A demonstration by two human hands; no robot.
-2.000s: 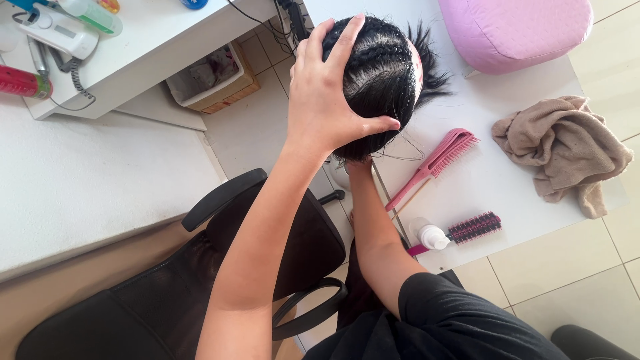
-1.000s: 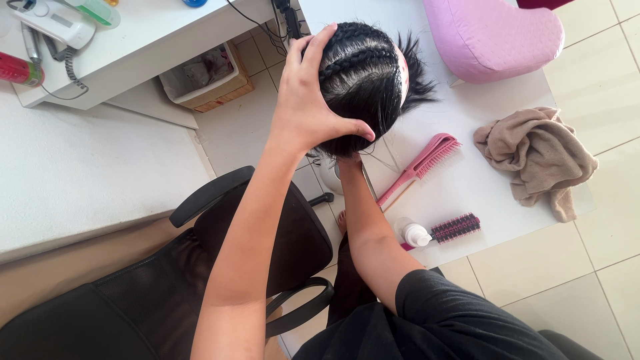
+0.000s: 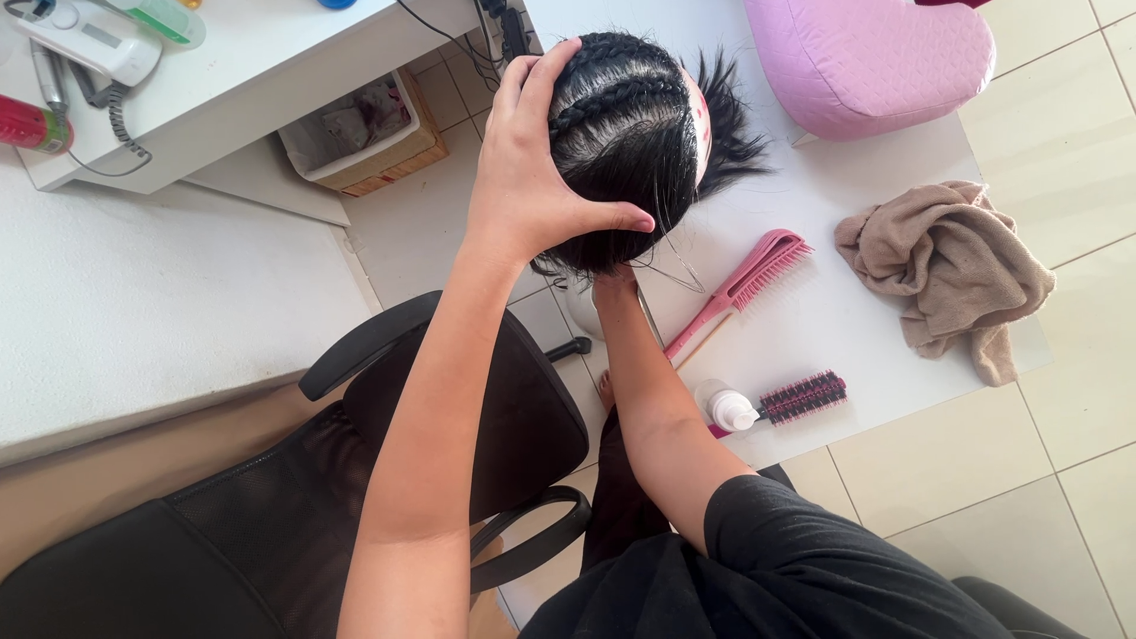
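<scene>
A mannequin head with wet-looking black hair [image 3: 621, 160] is at the upper middle, with raised braids across its top and loose hair at the right. My left hand [image 3: 532, 169] grips its left side, fingers along the upper edge and thumb over the lower hair. My right hand [image 3: 615, 277] is mostly hidden beneath the head; only the part near the wrist shows, so its grip cannot be seen. A pink detangling brush [image 3: 741, 288] lies right of my right forearm beside a thin stick [image 3: 704, 341]. Below are a white-capped bottle [image 3: 731, 410] and a round brush [image 3: 803, 397].
A brown towel [image 3: 950, 266] and a pink padded armrest [image 3: 870, 67] rest on the white table [image 3: 896, 399]. A black office chair [image 3: 524, 399] stands below my left arm. At the upper left are a lined bin [image 3: 355, 133] and a white desk [image 3: 222, 80] holding a corded device [image 3: 98, 40].
My left hand's fingers have drawn closer together toward the head's left edge, and more of the braids show. My right hand remains mostly hidden beneath the head.
</scene>
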